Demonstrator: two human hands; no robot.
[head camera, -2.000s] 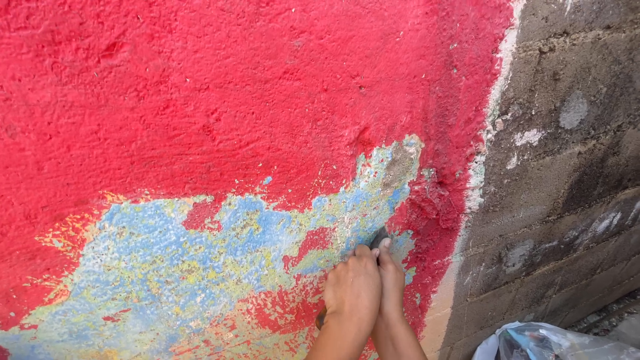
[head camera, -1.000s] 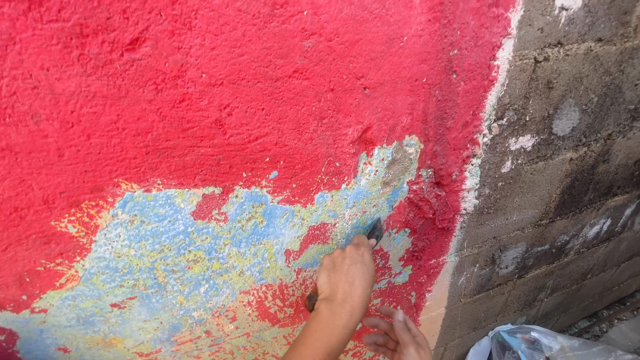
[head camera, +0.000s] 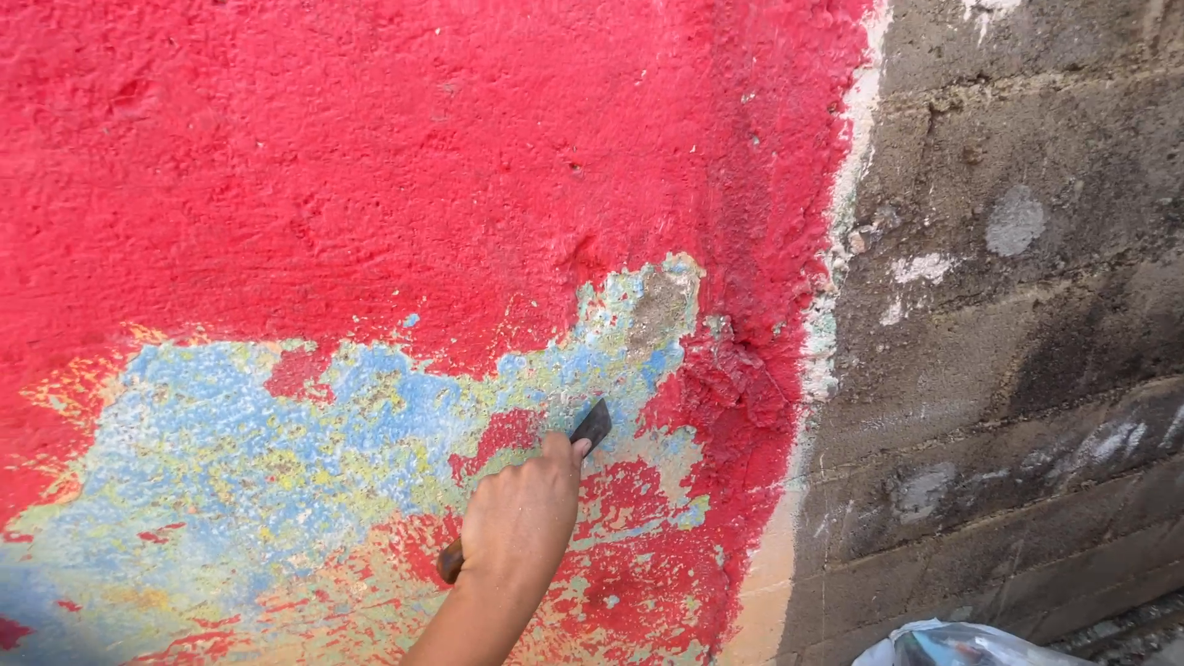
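My left hand is closed around a paint scraper, seen from the back of the hand, with the thumb on the right. The scraper's dark metal blade points up and right at the wall, over a bared blue and green patch. Its brown handle end sticks out on the left below the palm. Around the blue, yellow and green patch lies thick red paint on a rough wall. A small grey bare spot shows above the blade. My right hand is out of view.
Unpainted grey-brown blockwork continues to the right, past a ragged whitish paint edge. At the bottom right lies a clear plastic bag. Lumpy red paint stands out right of the blade.
My right hand was beside the left at the scraper, then came away below it, and is now out of view. My left hand still grips the scraper.
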